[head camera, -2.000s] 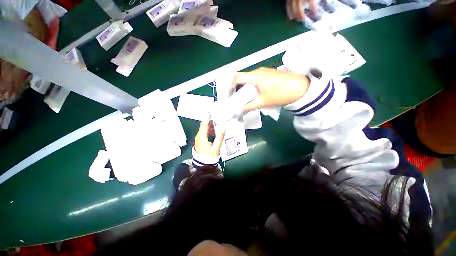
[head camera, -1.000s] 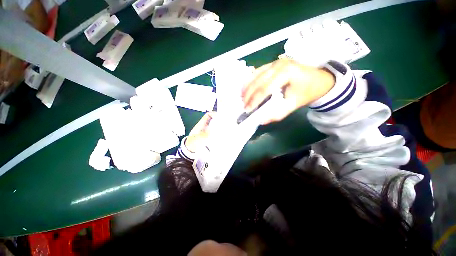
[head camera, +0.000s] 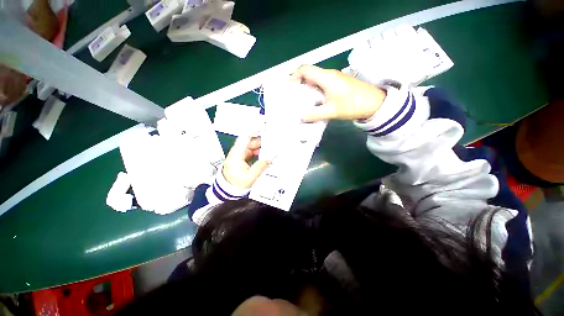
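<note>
White cartons (head camera: 282, 176) stand side by side in a row in front of me, a little print showing on the nearest one. My left hand (head camera: 245, 162) is at the left side of the row, thumb and fingers apart and touching the cartons; whether it grips one is unclear. My right hand (head camera: 339, 95) is at the row's far end, its fingers curled around a white item (head camera: 304, 99) that blends into the overexposed cartons. A small white card (head camera: 237, 118) lies left of the row, beside a thin cord (head camera: 260, 92).
A white pile (head camera: 170, 162) lies at left. More white cartons (head camera: 401, 57) lie at right by the pale rail (head camera: 238, 91). Printed cartons (head camera: 230, 37) lie on the belt beyond. A grey post (head camera: 93, 83) slants in at left. A red stool (head camera: 83, 297) is below.
The dark oval item seen in my right hand is no longer visible. My right hand has moved slightly up and left. The near carton end has shifted right and up. The belt's cartons have moved left.
</note>
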